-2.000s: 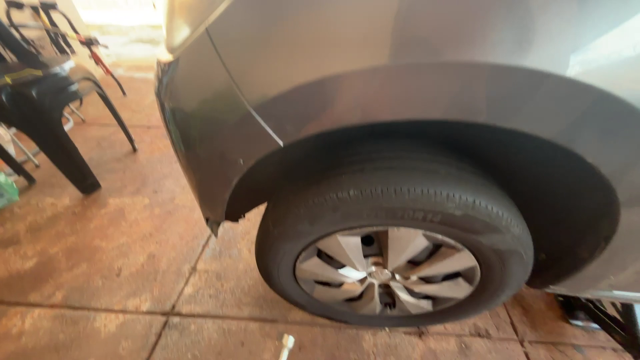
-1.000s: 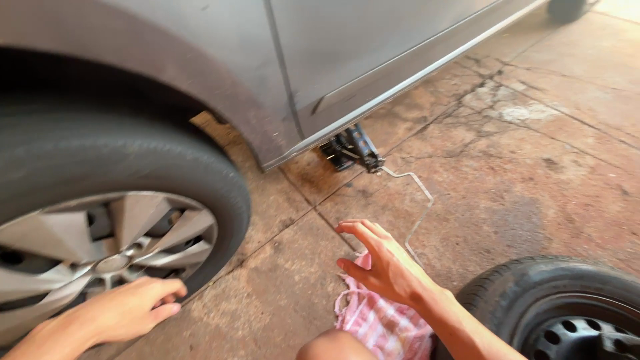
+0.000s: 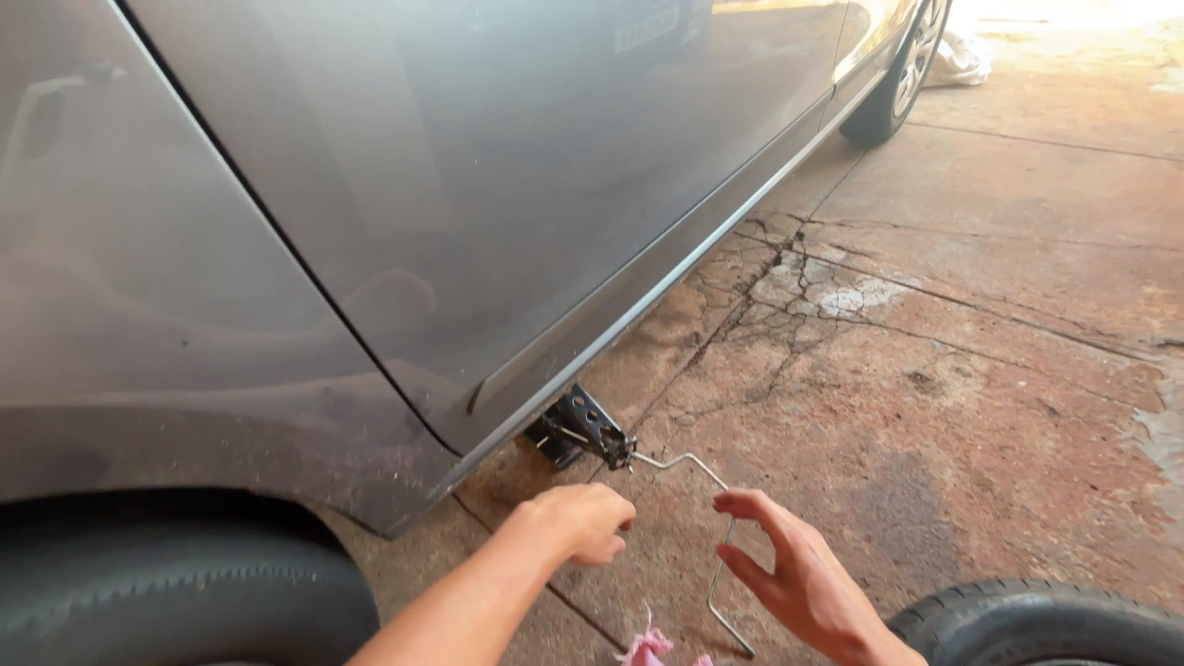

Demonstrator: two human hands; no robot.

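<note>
A black scissor jack [image 3: 583,427] stands beneath the sill of the grey car [image 3: 370,231]. Its bent metal crank handle [image 3: 680,459] runs out from the jack toward the lower right. My right hand [image 3: 800,573] is beside the crank with thumb and fingers apart; whether a fingertip touches the rod cannot be told. Just below the jack is my left hand [image 3: 578,523], fingers curled, with nothing visible in it. The pink cloth [image 3: 647,647] shows only in part at the bottom edge.
The mounted wheel's tire [image 3: 185,573] fills the lower left. A loose wheel's tire [image 3: 1036,615] lies at the lower right. Farther off are the car's other wheel [image 3: 902,83] and a whitish bag [image 3: 962,60]. The concrete floor [image 3: 1017,416] is cracked.
Both hands, out of view two seconds ago, are now near the jack and its crank. The view has swung along the car's side.
</note>
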